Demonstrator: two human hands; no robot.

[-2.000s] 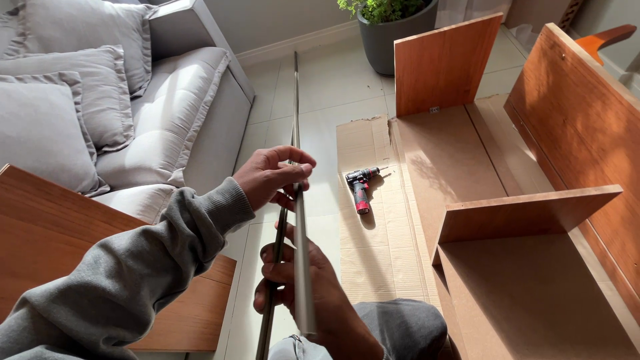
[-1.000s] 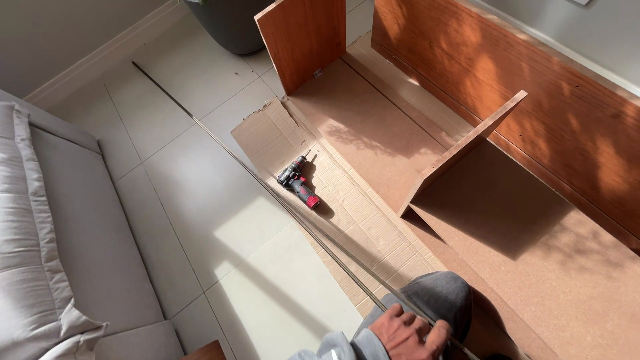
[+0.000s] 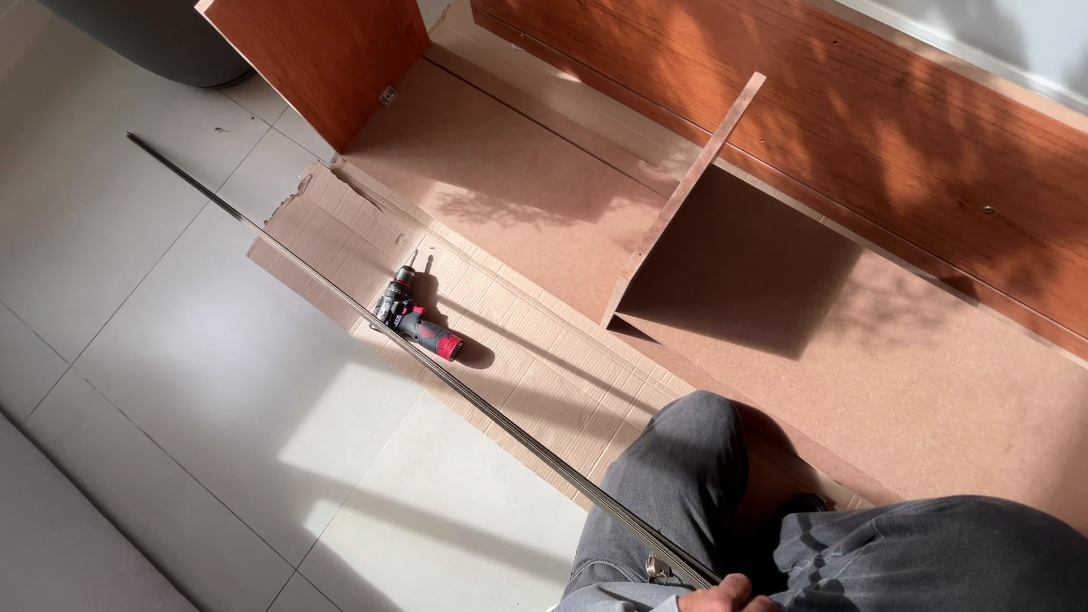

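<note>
A long, thin, dark metal rail (image 3: 476, 399) runs diagonally from the upper left of the head view down to my left hand (image 3: 727, 592) at the bottom edge. My left hand is partly cut off by the frame, with its fingers closed around the near end of the rail and a grey sleeve beside it. The rail passes over a red and black cordless drill (image 3: 416, 319), which lies on a cardboard sheet (image 3: 544, 374) with a bit in its chuck. My right hand is out of view.
Wooden furniture lies at the right: a brown back panel (image 3: 952, 374), an upright divider (image 3: 688, 200), an upright end panel (image 3: 323, 59) with a small metal fitting, and a long reddish board (image 3: 850, 127). A dark plant pot (image 3: 161, 38) stands upper left; pale upholstery (image 3: 68, 527) is lower left.
Two seconds ago both my hands held the rail upright before me; now it slants low to the left, with only my left hand visible on it. The view has turned strongly downward and right.
</note>
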